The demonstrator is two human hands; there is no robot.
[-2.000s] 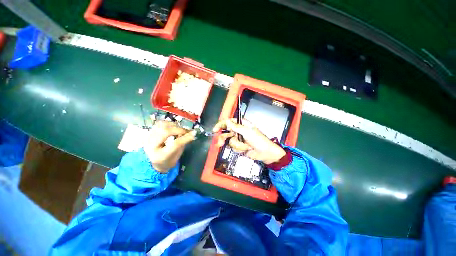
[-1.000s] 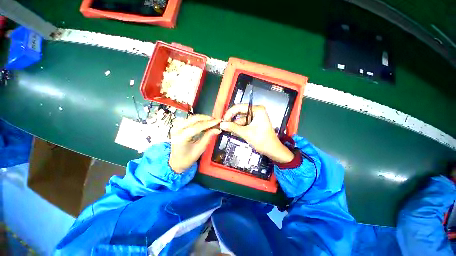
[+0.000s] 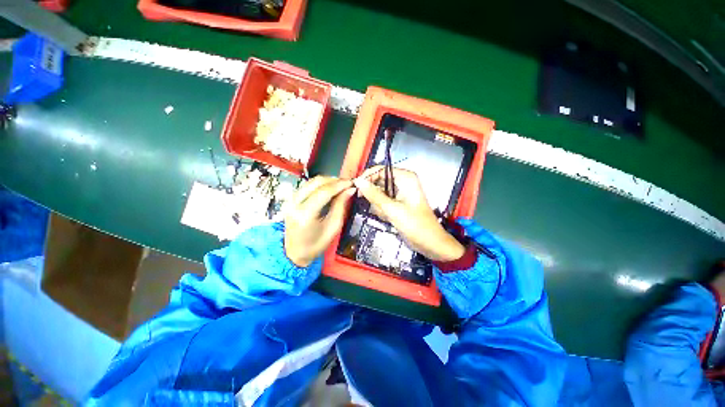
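Observation:
An open tablet unit point(image 3: 436, 163) lies in a red-orange holding fixture point(image 3: 381, 288). Its circuit board point(image 3: 385, 245) shows at the near end. My right hand point(image 3: 407, 208) is over the tablet and holds dark tweezers point(image 3: 389, 163), which point away from me. My left hand point(image 3: 313, 216) is at the fixture's left side. The fingertips of both hands meet above the fixture's left part. Whatever is pinched between them is too small to make out. The red parts bin point(image 3: 235, 127) holds cream-yellow pads point(image 3: 288, 127).
Small modules point(image 3: 258, 184) are heaped below the bin, beside a white sheet point(image 3: 208, 208). A blue bin point(image 3: 36, 70) stands far left. On the green belt are another fixture point(image 3: 230, 21) and a black slab point(image 3: 590, 94). A person's blue sleeve point(image 3: 669, 342) shows at right.
My left hand has moved right, from the small modules to the tablet, and its fingertips now meet my right hand's. The tweezers have turned in my right hand. The view has shifted slightly.

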